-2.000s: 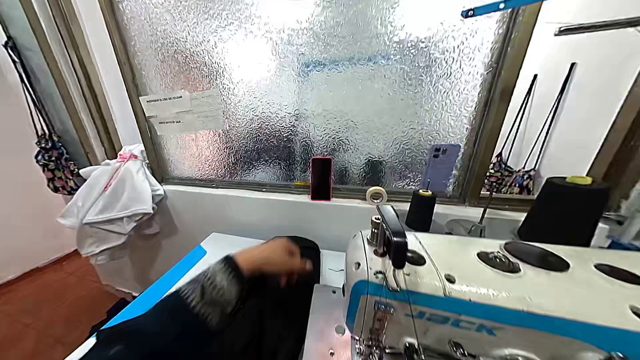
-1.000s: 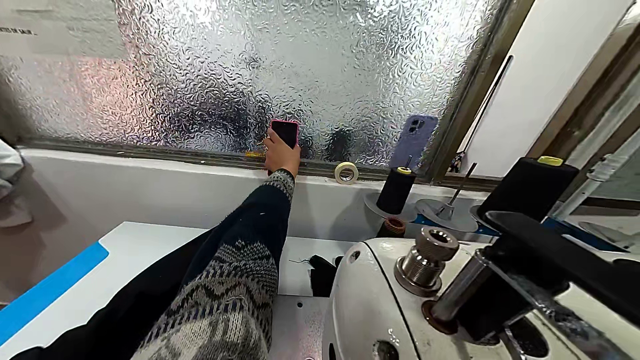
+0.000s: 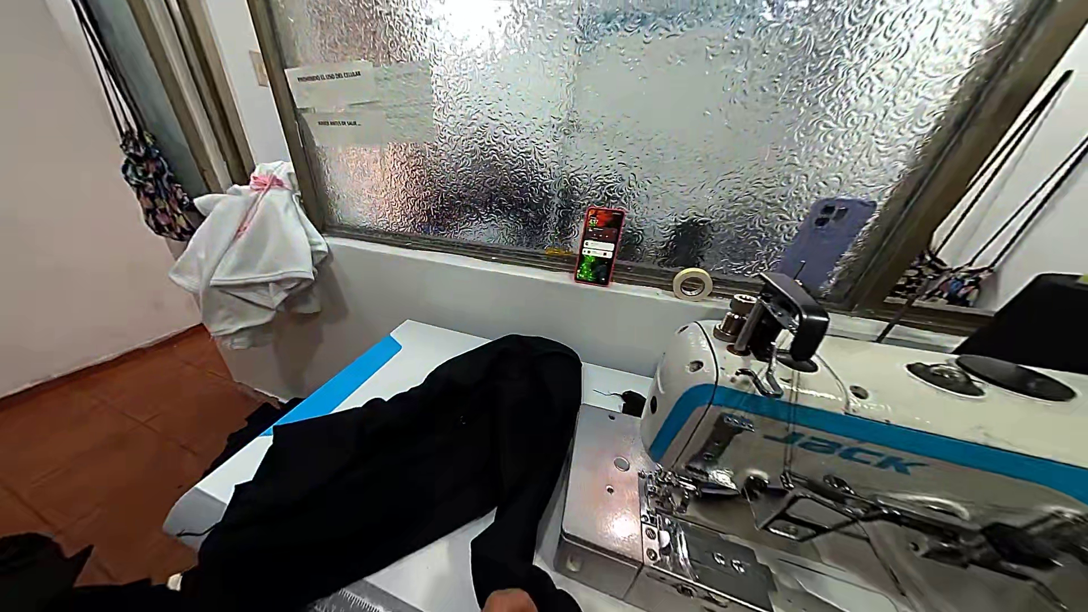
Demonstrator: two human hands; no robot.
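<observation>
Black fabric (image 3: 382, 467) lies in folds across the white table left of the sewing machine (image 3: 850, 442), with a narrow part hanging toward the bottom edge. At that lower part a bit of a hand, apparently my left hand (image 3: 508, 601), touches the cloth; its fingers are mostly cut off by the frame, so its grip does not show. My right hand is out of view. A phone in a red case (image 3: 600, 246) leans upright on the window ledge, its screen lit. A roll of tape (image 3: 692, 284) stands to its right.
A purple phone (image 3: 824, 242) leans against the window farther right. Thread cones, one black (image 3: 1033, 323), are behind the machine. A white garment (image 3: 255, 246) hangs left of the window. The table's blue-edged side (image 3: 340, 382) borders the tiled floor (image 3: 102, 442).
My left hand has let go of the red-cased phone and moved back down to the black fabric. The phone's screen, dark two seconds ago, is lit. The view has pulled back from the ledge.
</observation>
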